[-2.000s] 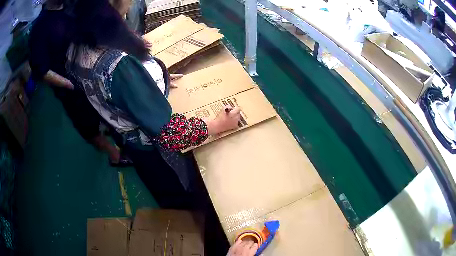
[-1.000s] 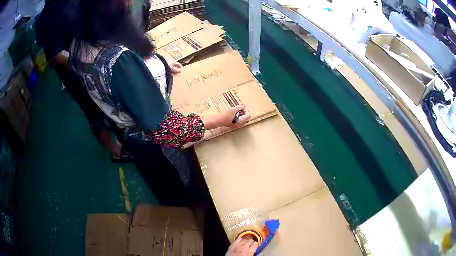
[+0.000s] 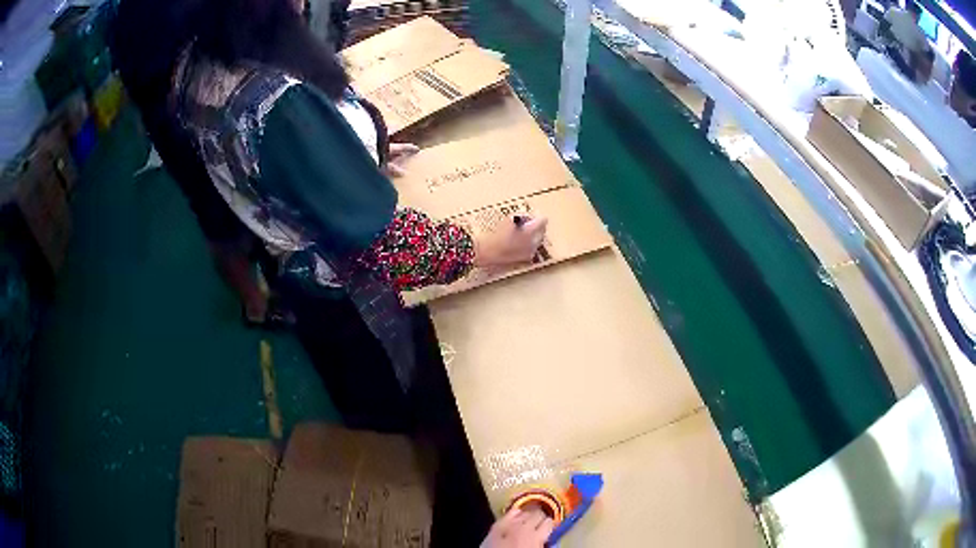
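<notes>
A blue and orange tape dispenser (image 3: 579,500) is at the bottom centre, over the brown cardboard bench cover (image 3: 567,343). My right hand (image 3: 520,528) is cut off by the bottom edge. Its fingers are on the tape roll at the dispenser's left side and hold it. The fingertips are partly hidden by the roll. My left hand is not in view.
A person (image 3: 321,161) stands at the bench's left side, marking printed flat cartons (image 3: 471,166) with a dark pen. Folded cartons (image 3: 310,487) are at lower left. A metal post (image 3: 573,86) and white shelf with an open box (image 3: 872,161) are right.
The view has shifted slightly, so the person, cartons and shelf sit further right. The person's pen hand has moved over the printed panel. My hand and the dispenser are nearly unchanged.
</notes>
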